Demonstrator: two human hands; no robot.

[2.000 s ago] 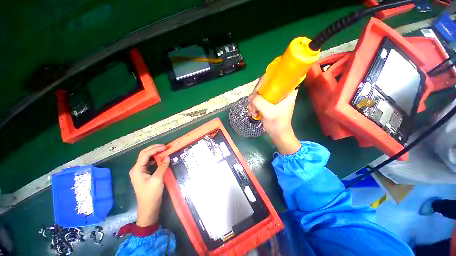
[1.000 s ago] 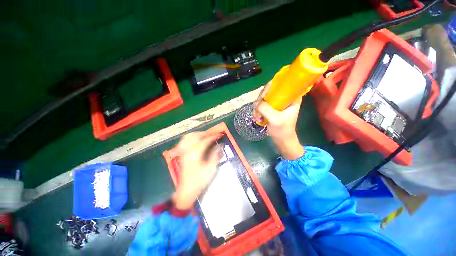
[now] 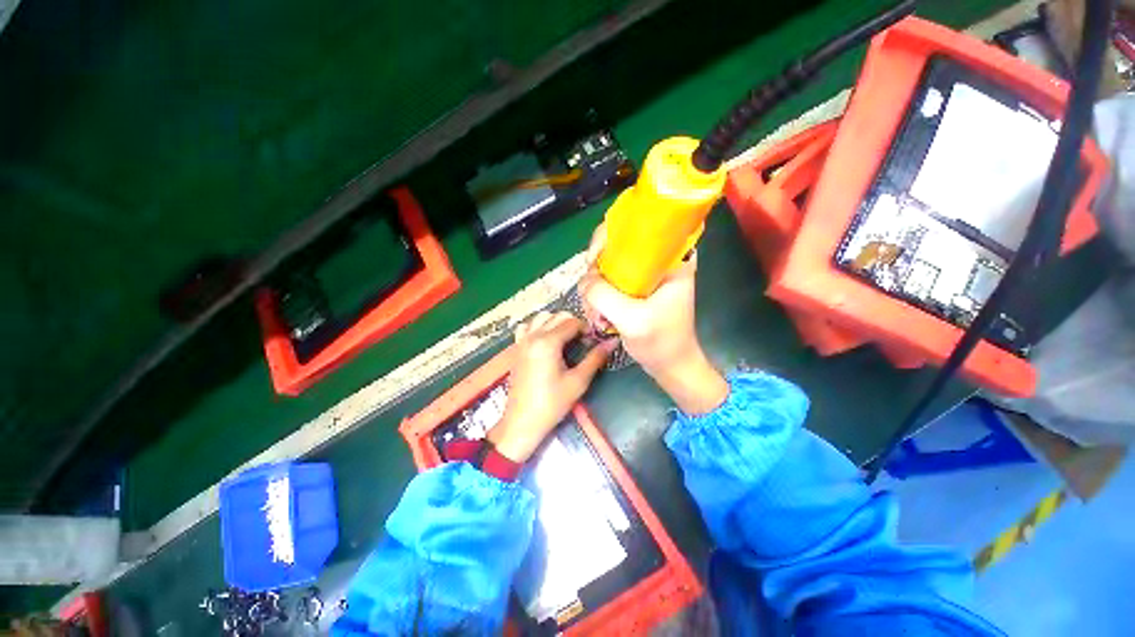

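Observation:
My right hand (image 3: 651, 326) is closed around the yellow electric screwdriver (image 3: 660, 218), which points down over the round grey screw dish (image 3: 619, 358). My left hand (image 3: 548, 373) is at the dish beside the screwdriver's lower end, thumb and fingers close together; whether it holds a screw is too small to tell. The two hands nearly touch and hide most of the dish and the driver tip. The tablet unit (image 3: 575, 529) lies in its red-orange frame (image 3: 666, 562) in front of me, partly covered by my left forearm.
A blue bin (image 3: 311, 523) with white parts stands at left, with loose dark components (image 3: 255, 610) below it. On the belt lie a framed tablet (image 3: 361, 336) and an unframed one (image 3: 523, 199). Stacked red frames with a tablet (image 3: 958, 199) stand at right. A black cord (image 3: 996, 305) crosses there.
My left hand has moved from the tablet frame's upper left corner, across the tablet, to the screw dish. My right hand still holds the screwdriver over the dish. The camera view has shifted.

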